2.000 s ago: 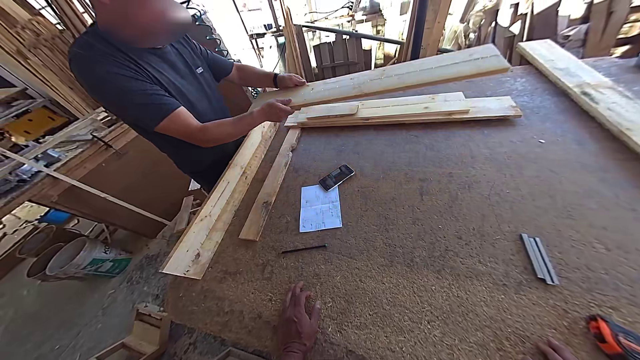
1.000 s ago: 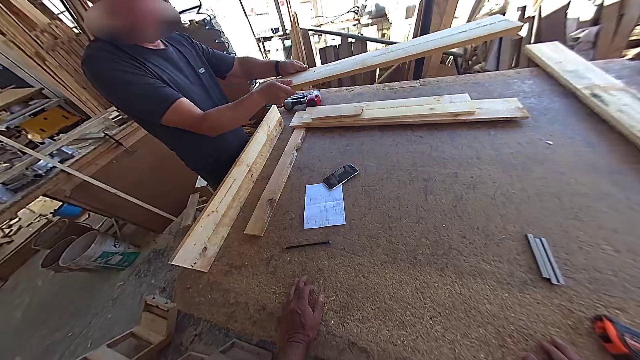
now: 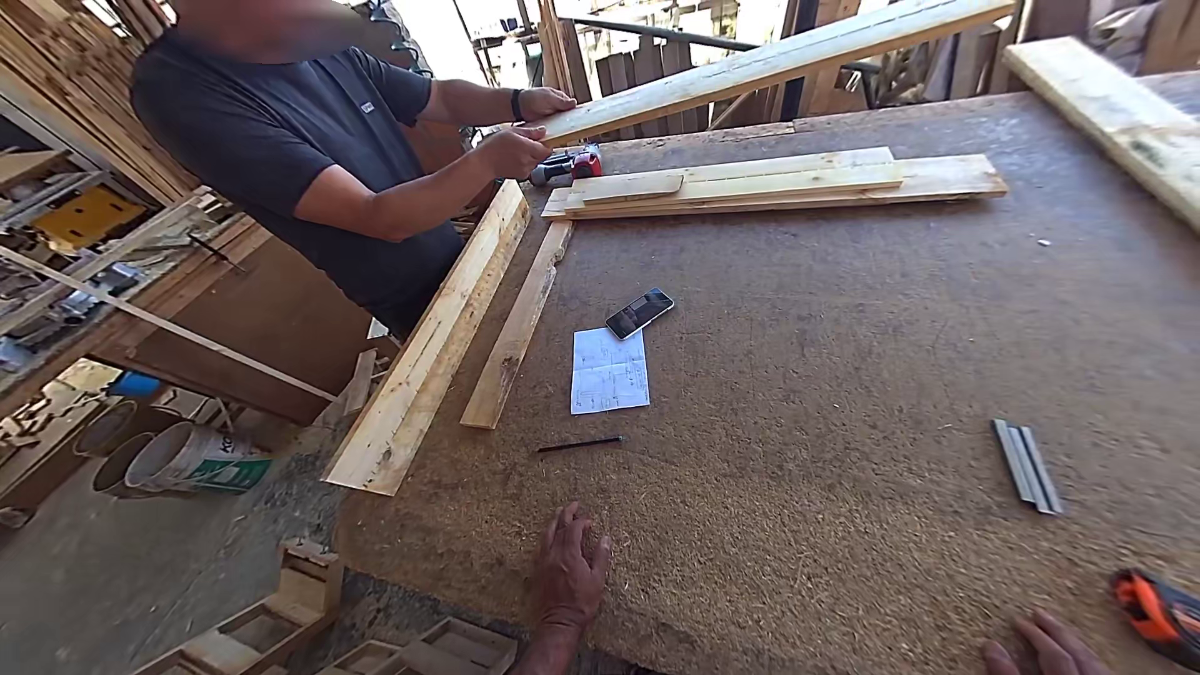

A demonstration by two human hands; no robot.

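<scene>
My left hand rests palm down on the sawdust-covered workbench, fingers slightly apart, holding nothing. Beyond its fingertips lies a dark pencil, then a creased sheet of paper with a smartphone over its upper edge. At the bottom right, my right hand is partly cut off by the frame edge; its visible fingers lie apart on the bench. Just right of it is an orange and black tape measure. Grey metal strips lie above that hand.
Across the bench a person holds a long board raised in both hands. Stacked planks, a wide board, a narrow board and a red power tool lie there. Another board is at right; buckets stand on the floor.
The person's hands and raised board have shifted away from the near boards, and the red power tool, not visible two seconds ago, now shows. My left hand stays on the bench.
</scene>
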